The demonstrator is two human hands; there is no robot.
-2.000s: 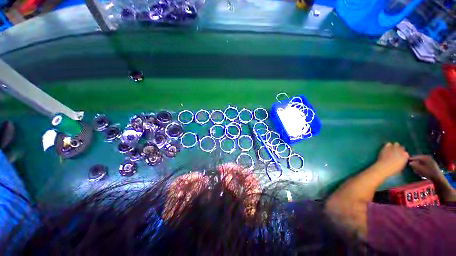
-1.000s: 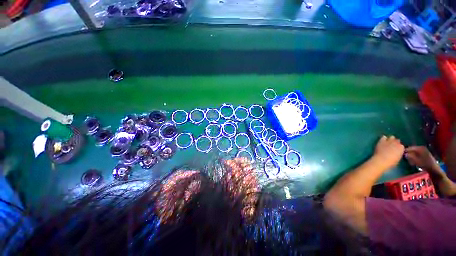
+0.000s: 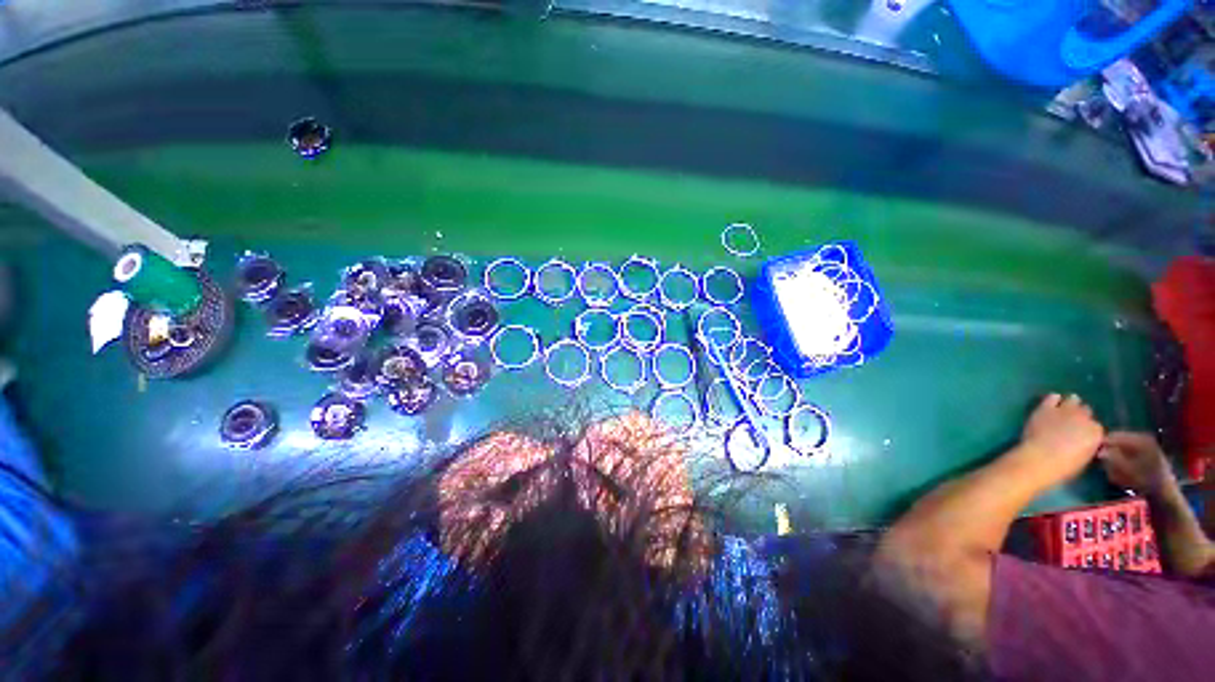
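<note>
My left hand (image 3: 490,482) and my right hand (image 3: 642,477) are close together at the lower middle, largely covered by my hair; their fingers and anything in them cannot be made out. Dark round cases (image 3: 400,366) with shiny centres lie in a pile up and left of my hands. Thin silver-grey rings (image 3: 569,362) lie in rows above and right of my hands. Slim tweezers (image 3: 730,380) lie among the right-hand rings. A blue tray (image 3: 875,341) with white rings stands right of them.
A green roll (image 3: 167,283) and dark round dish (image 3: 200,336) are at left under a pale metal bar (image 3: 80,193). One case (image 3: 309,137) lies farther up the belt. At right are a neighbour's hands (image 3: 1063,433) over a red slotted tray (image 3: 1106,537).
The view has shifted, and the clear tray at the top has left it. My hands remain close together under my hair. The belt items keep roughly the same layout.
</note>
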